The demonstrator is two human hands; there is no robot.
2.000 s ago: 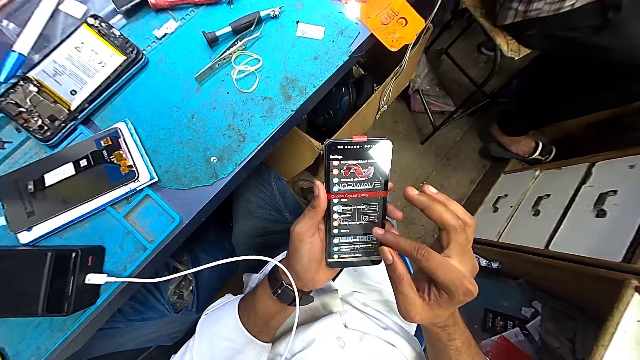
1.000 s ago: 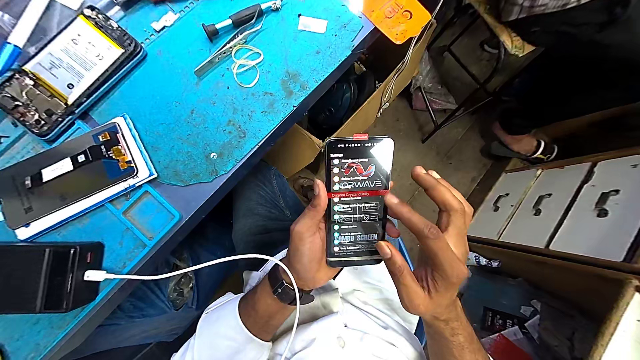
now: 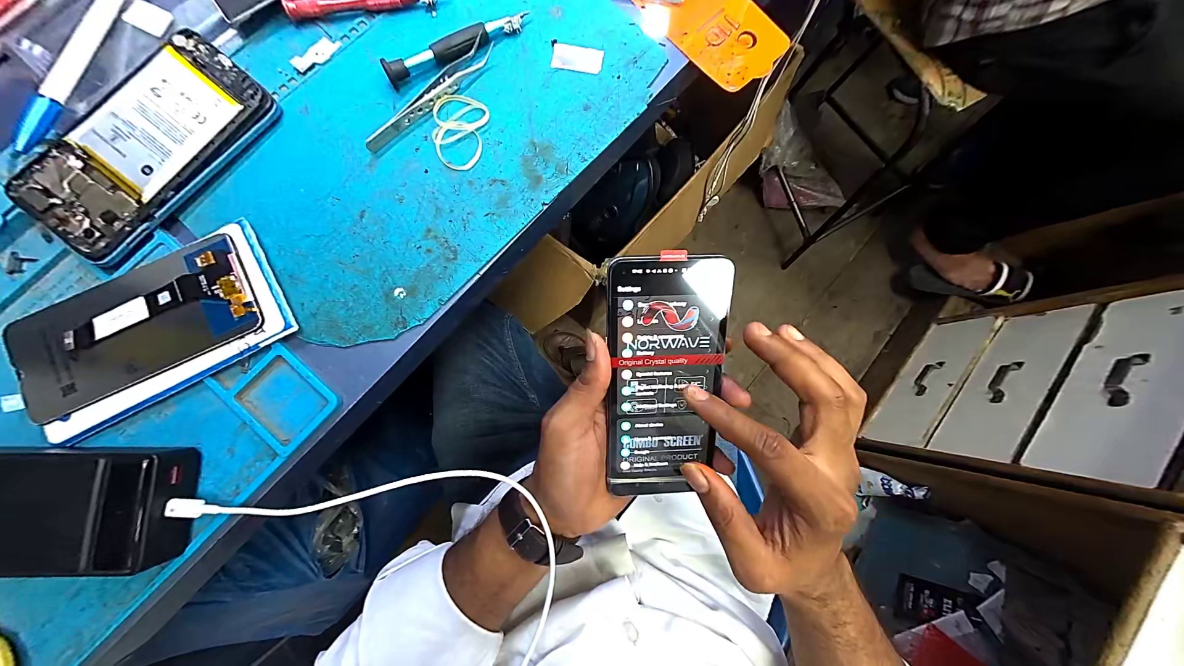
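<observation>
A black smartphone (image 3: pixel 668 370) with a settings list lit on its screen is held upright in my left hand (image 3: pixel 578 435), thumb along one edge and fingertips showing at the other. The screen carries a printed protective film with a red tab at the top. My right hand (image 3: pixel 795 453) is over the phone's right side, its index fingertip at the screen and its thumb by the lower right corner; it grips nothing. A white cable (image 3: pixel 370 499) runs from a black device (image 3: pixel 92 511) on the mat past my left wrist.
On the blue mat (image 3: pixel 370 231) lie an opened phone (image 3: pixel 143 143), a detached display assembly (image 3: pixel 139 324), a screwdriver (image 3: pixel 453 46), tweezers (image 3: pixel 416 116) and a rubber band (image 3: pixel 460 134). White drawers (image 3: pixel 1105 393) stand at right; another person's foot (image 3: pixel 967 268) is beyond them.
The list on the phone's screen has scrolled to other entries. My right hand's index finger has shifted over the screen, while my left hand keeps its hold on the phone.
</observation>
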